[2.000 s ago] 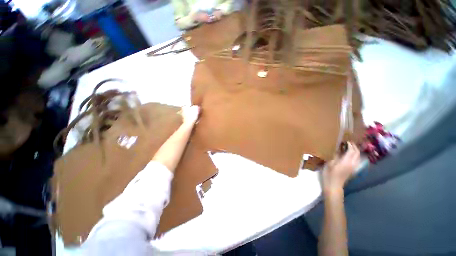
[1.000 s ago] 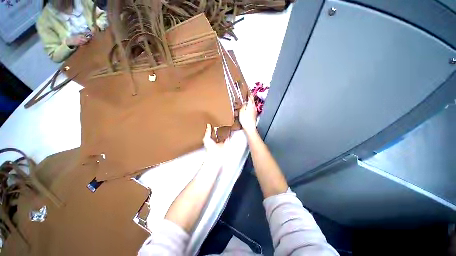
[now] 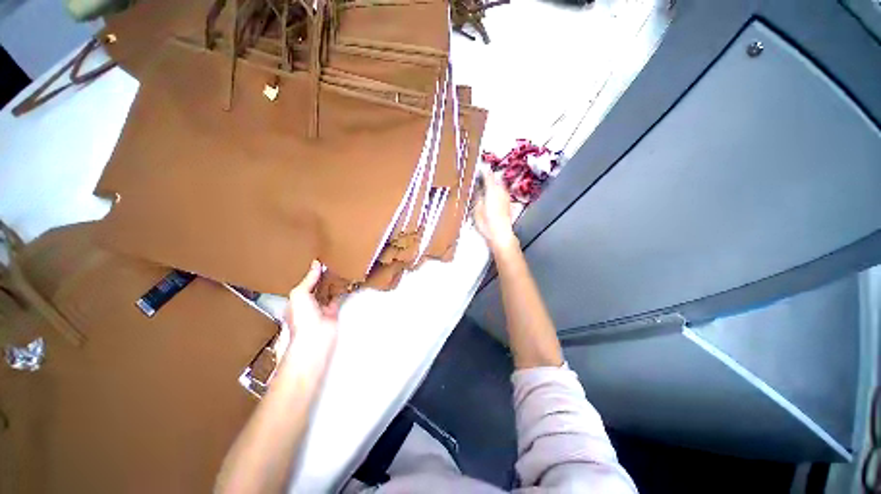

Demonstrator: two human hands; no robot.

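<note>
A fanned stack of tan bag panels (image 3: 222,183) with pale cut edges and notched corners lies in front of me, its handles tangled at the top. My left hand (image 3: 311,314) holds the near corner of the upper panels, thumb on top and fingers underneath. My right hand (image 3: 493,207) is at the right edge of the stack, near the red patterned cloth bundle (image 3: 525,169). Its fingertips are blurred, and whether it holds anything cannot be told. A dark label (image 3: 165,291) shows below the stack's near edge.
Another pile of tan panels (image 3: 145,386) with a shiny silvery patch (image 3: 25,354) lies at lower left, overlapped by the stack. The white table (image 3: 386,338) has its near edge beside a grey metal cabinet (image 3: 715,193) on the right.
My left hand has moved left with the panel corner, and the panels' right edges are fanned wider apart. My right hand stays by the cloth bundle. The other person has left the view.
</note>
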